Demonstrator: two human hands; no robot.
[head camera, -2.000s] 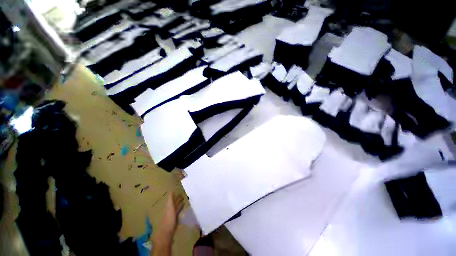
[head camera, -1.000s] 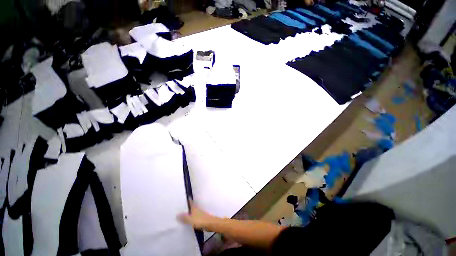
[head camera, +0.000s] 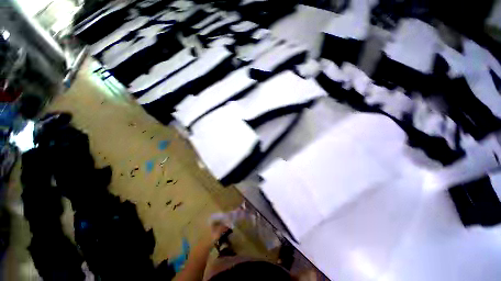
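Note:
A broad white paper-topped panel stack (head camera: 335, 170) lies nearest on the table, with a thin dark edge at its lower left. Left of it, another white-topped stack (head camera: 225, 145) with thick dark sides lies along the table edge. My left hand (head camera: 216, 233) is blurred at the bottom, off the table edge and apart from both stacks. Its forearm rises from the lower picture edge. Small dark and pale bits show around the fingers; I cannot tell if it holds anything. My right hand is not in view.
Rows of white-topped dark stacks (head camera: 187, 77) fill the far table. Small cut parts (head camera: 423, 118) form a line at the right. A dark block (head camera: 475, 200) lies at the right edge. Black cloth heaps (head camera: 104, 203) and blue scraps (head camera: 163, 145) lie on the tan floor (head camera: 129, 142).
The view swung right, then back left. The right hand, earlier on the near stack's edge, is out of view. My left hand shows again, slightly further right than at first.

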